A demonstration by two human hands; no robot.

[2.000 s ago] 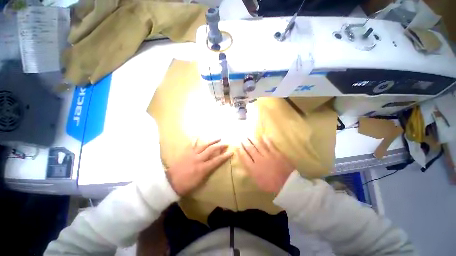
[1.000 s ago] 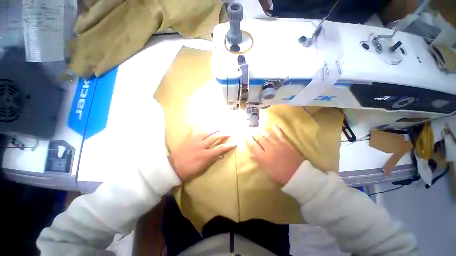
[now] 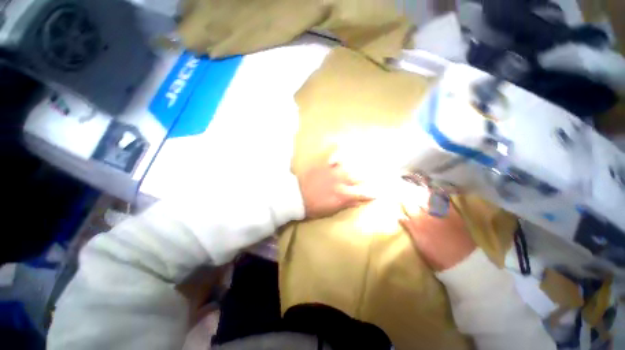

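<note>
The mustard-tan fabric panel (image 3: 329,263) lies on the white machine table, under the needle area and down over the front edge towards my lap. A thin seam line runs down its lower part. My left hand (image 3: 329,191) lies on the panel left of the presser foot (image 3: 416,191), its fingertips lost in glare. My right hand (image 3: 438,232) is on the panel just right of and below the foot, partly hidden by the machine parts. The picture is blurred, and I cannot tell whether the fingers pinch the cloth.
The white machine head (image 3: 534,130) stands at right. A rumpled tan heap (image 3: 253,27) lies at the top. A grey fan housing (image 3: 75,37) is at upper left. Black snips (image 3: 522,247) and brown scraps (image 3: 562,287) lie at the right. A dark, blurred shape is at upper right.
The view has turned and shifted left, so the machine head appears tilted and further right. The panel's upper part now reaches further back. My hands are further apart in height, the right one lower.
</note>
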